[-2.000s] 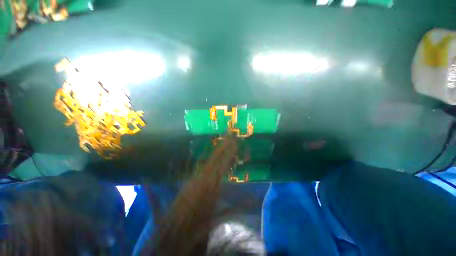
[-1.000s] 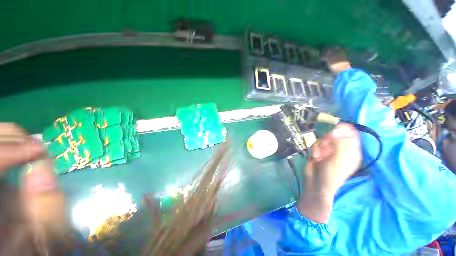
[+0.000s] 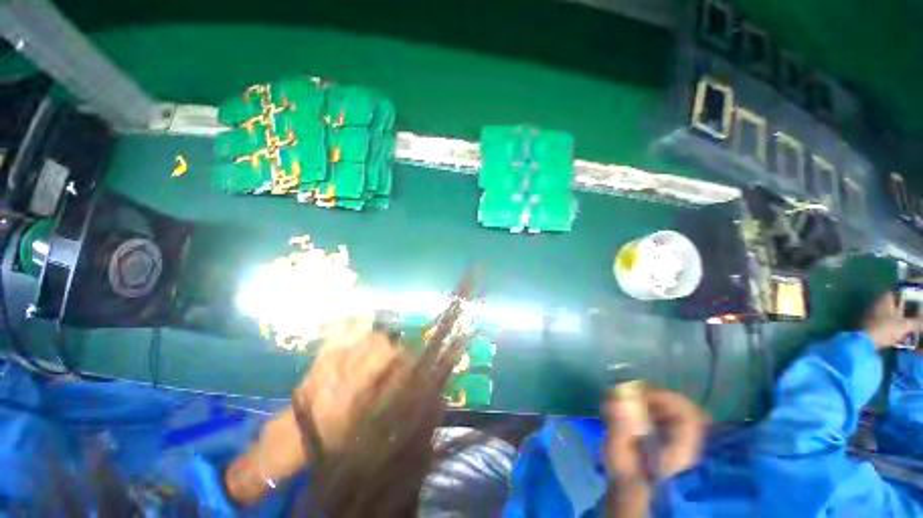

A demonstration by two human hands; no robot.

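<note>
My left hand (image 3: 354, 374) reaches to the near edge of a glaring heap of orange-yellow flex circuits (image 3: 304, 293); glare and brown hair-like strands hide its fingertips, so I cannot tell if it holds one. My right hand (image 3: 668, 435) is near the bench's front edge, closed around the soldering iron (image 3: 630, 405), with pale grip up and dark handle down; its tip is too blurred to make out. The worked PCB panel (image 3: 476, 390) lies at front centre with orange pieces on it, partly covered by the strands.
Overlapping panels with orange strips (image 3: 294, 142) lie at far left, bare green panels (image 3: 526, 177) at far centre. A white cup (image 3: 660, 265) stands by a black box at right. A black fan (image 3: 132, 268) is at left. Dark fixtures (image 3: 769, 132) and a neighbour's hand (image 3: 891, 319) are at right.
The view has swung round and back. My right hand has moved from beside the black box to the front edge with the iron. My left hand has come from far left to the heap.
</note>
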